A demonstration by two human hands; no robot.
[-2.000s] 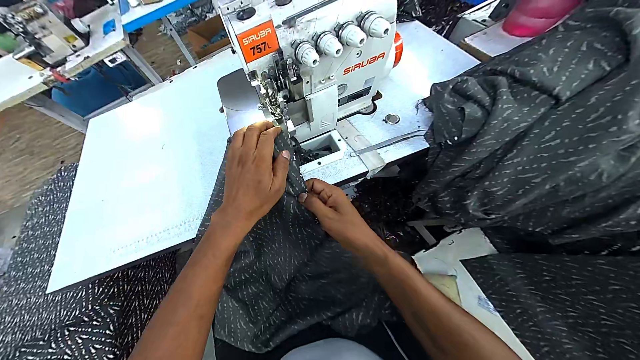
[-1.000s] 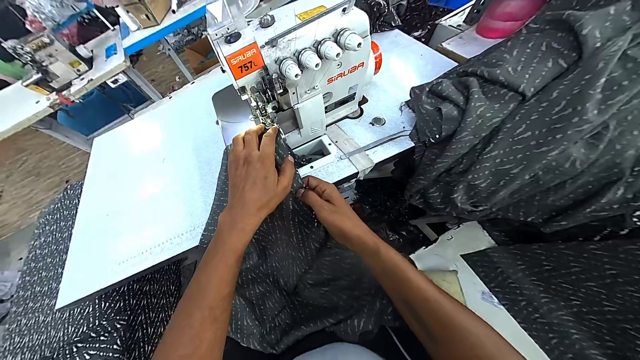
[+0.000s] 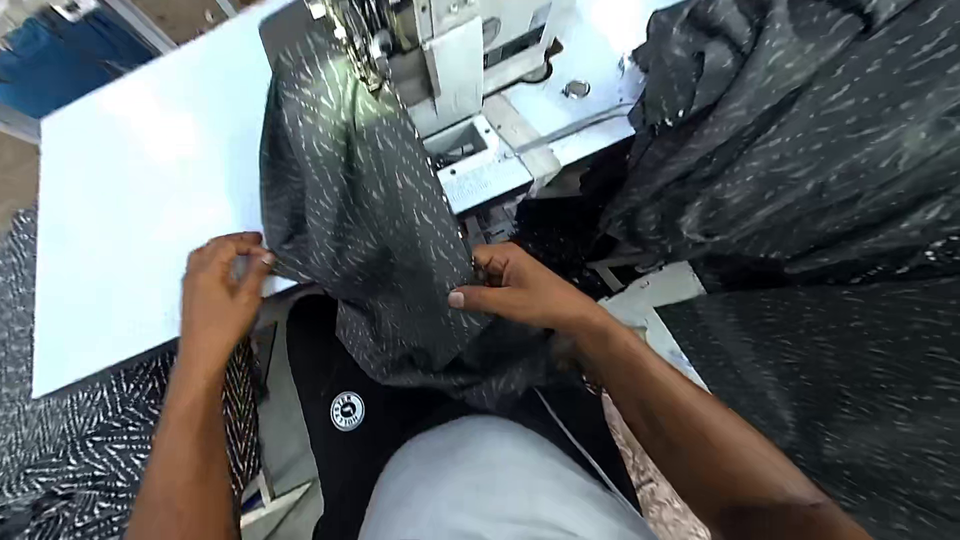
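A dark grey fabric piece with pale flecks [image 3: 382, 217] runs from under the presser-foot area of a white Siruba overlock sewing machine [image 3: 457, 67] down over my lap. My left hand [image 3: 225, 289] pinches the fabric's left edge between thumb and fingers, above the front edge of the white table. On the right edge, my right hand [image 3: 517, 289] grips the cloth, thumb on top and fingers curled beneath. Where the cloth meets the needle is hard to make out.
The white tabletop [image 3: 142, 195] extends left of the machine. A large heap of the same dark fabric [image 3: 795, 135] lies at right, with a flatter piece [image 3: 825, 360] below it. Black-and-white patterned cloth [image 3: 97, 442] hangs at lower left. A blue item [image 3: 67, 56] is at upper left.
My left hand has left the machine's needle area and moved down and left to the fabric's left edge. The fabric now lies spread wider between my hands. The view has tilted down.
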